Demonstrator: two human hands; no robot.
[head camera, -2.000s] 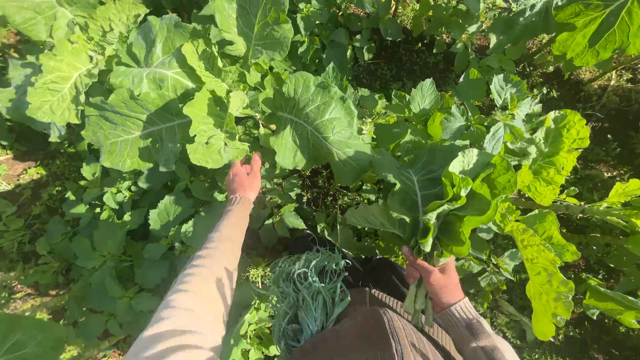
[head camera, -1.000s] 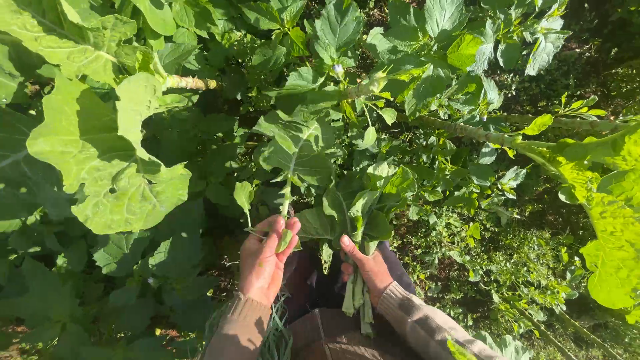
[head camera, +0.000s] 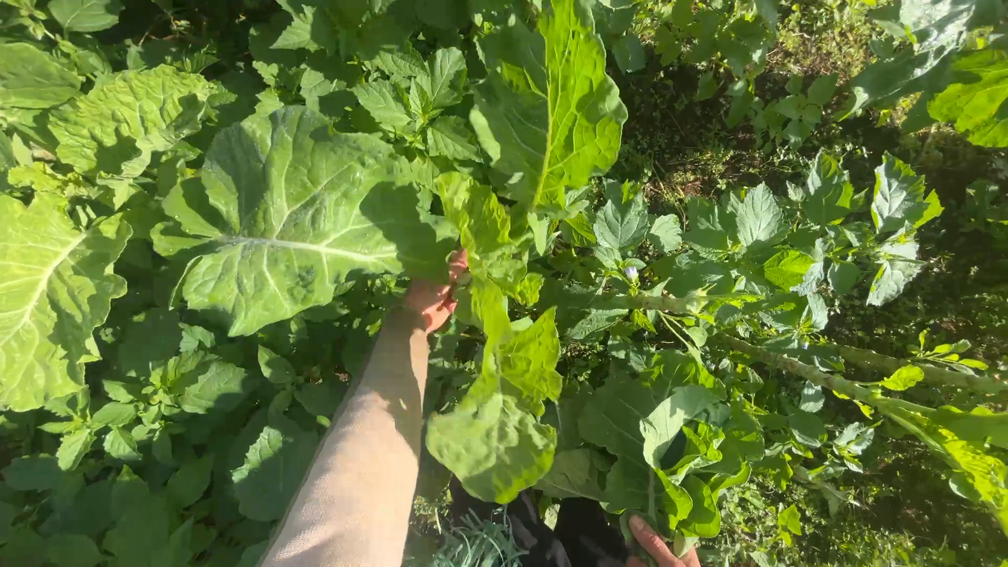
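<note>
My left hand (head camera: 435, 298) reaches in among the leaves of a collard or kale-like plant, under the edge of a broad green leaf (head camera: 291, 236). Its fingertips are partly hidden by foliage, so whether they grip a stalk does not show. Just right of it, a bright, wavy-edged leaf (head camera: 496, 441) hangs down. At the bottom edge, my right hand (head camera: 661, 547) holds a bunch of picked green leaves (head camera: 669, 457) by the base; most of this hand is cut off by the frame.
A bundle of pale green strings (head camera: 476, 543) lies at my waist. Thick bare plant stems (head camera: 835, 382) run across the right side. Low leafy weeds (head camera: 197, 386) surround the plants, and a tall upright leaf (head camera: 551, 110) stands above my left hand.
My left hand was near my right hand with a small leaf in its fingers; it has moved up and away into the plant. The right hand keeps its bunch. The view has shifted.
</note>
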